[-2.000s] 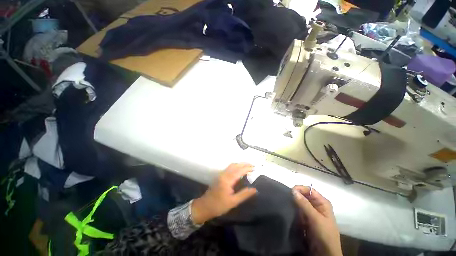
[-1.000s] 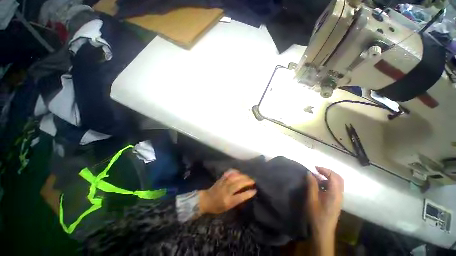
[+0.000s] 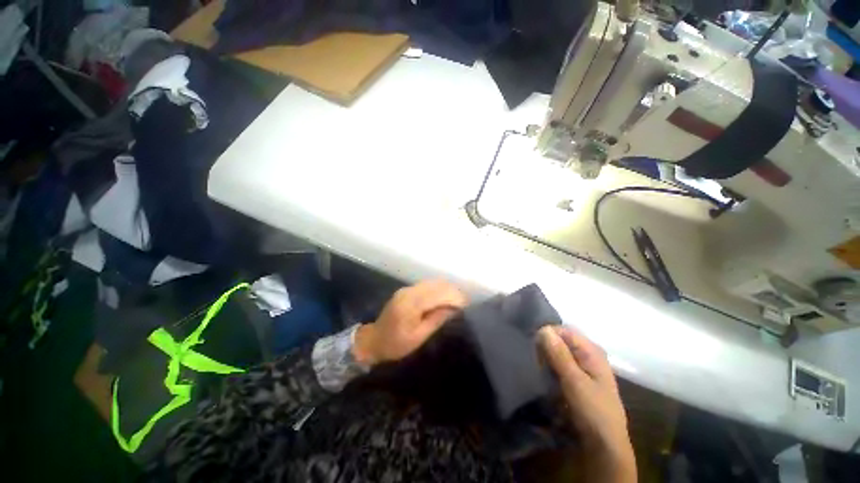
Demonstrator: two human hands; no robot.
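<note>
A dark grey garment piece (image 3: 514, 354) is bunched and folded at the table's front edge, over the wearer's lap. My left hand (image 3: 412, 319) is closed on its left side, with the fingertips hidden by the cloth. My right hand (image 3: 587, 382) pinches its right edge between thumb and fingers. I cannot tell whether a small tool is in the right hand. The cloth is close to the table edge, in front of the sewing machine bed.
The sewing machine (image 3: 651, 94) stands at the right, with black snips (image 3: 653, 263) and a black cord (image 3: 600, 219) on its bed. A brown board (image 3: 330, 64) lies at the back. A control panel (image 3: 818, 389) is at the right edge. Neon green strips (image 3: 179, 358) lie lower left.
The cloth, spread flatter before, is now raised and folded between the hands. My left hand has moved up and closed on it. The view has shifted slightly since a second ago.
</note>
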